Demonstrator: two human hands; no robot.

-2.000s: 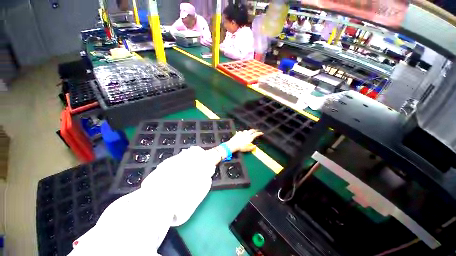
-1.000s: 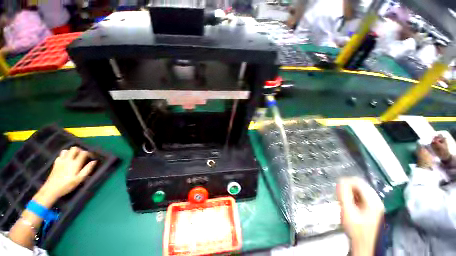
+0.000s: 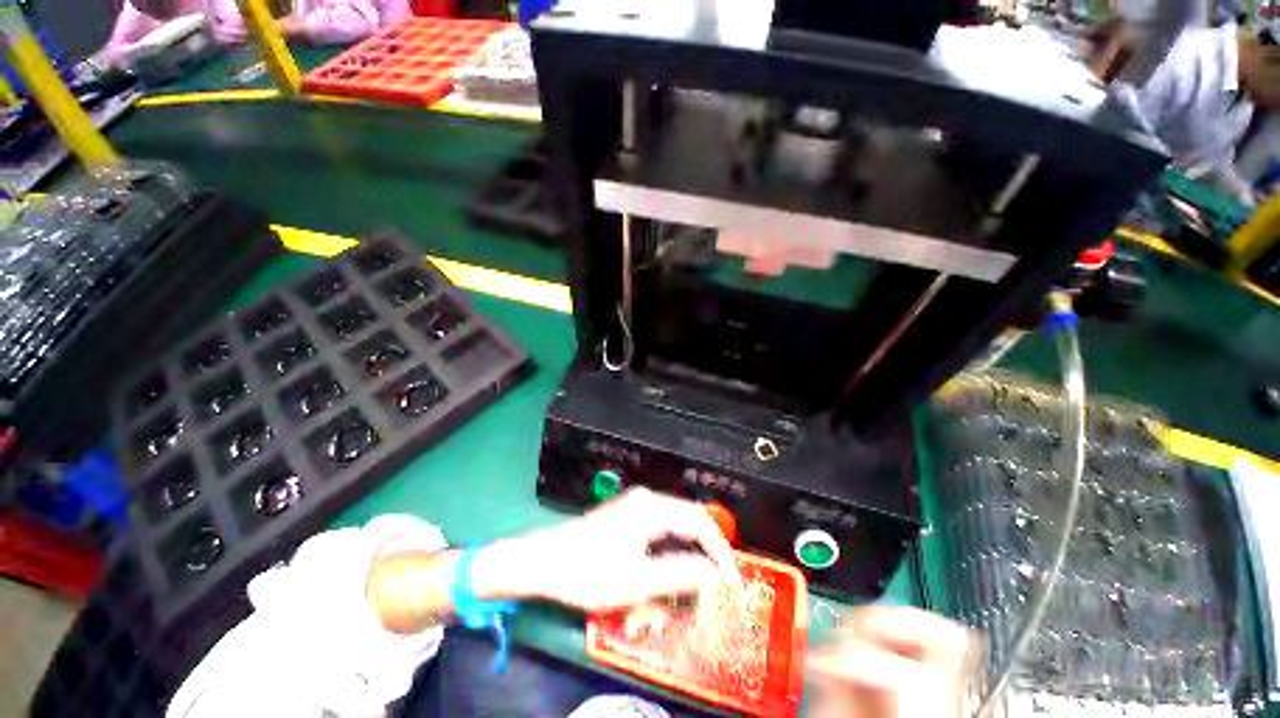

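Observation:
My left hand [image 3: 611, 558], blue band on its wrist, is over the left part of a shallow red-orange tray [image 3: 799, 638] full of tiny pale bits. Its fingers are closed around a small dark part, blurred and mostly hidden by them. My right hand [image 3: 898, 666] is at the bottom, just right of the tray. It is strongly blurred, and whether it holds anything cannot be told. The black press [image 3: 730, 470] stands behind the red tray, its silvery ram plate [image 3: 800, 232] raised above the base.
A black foam tray [image 3: 302, 372] with round black parts lies left of the press; its right corner pocket looks empty. Clear blister trays [image 3: 1081, 519] lie right, crossed by a clear hose [image 3: 1078, 421]. More clear trays [image 3: 84, 267] are far left. A green conveyor [image 3: 421, 183] runs behind.
The view has swung right to the press, then partly back left. My left hand has moved from the foam tray to the red tray. My right hand has moved from the blister trays towards the red tray.

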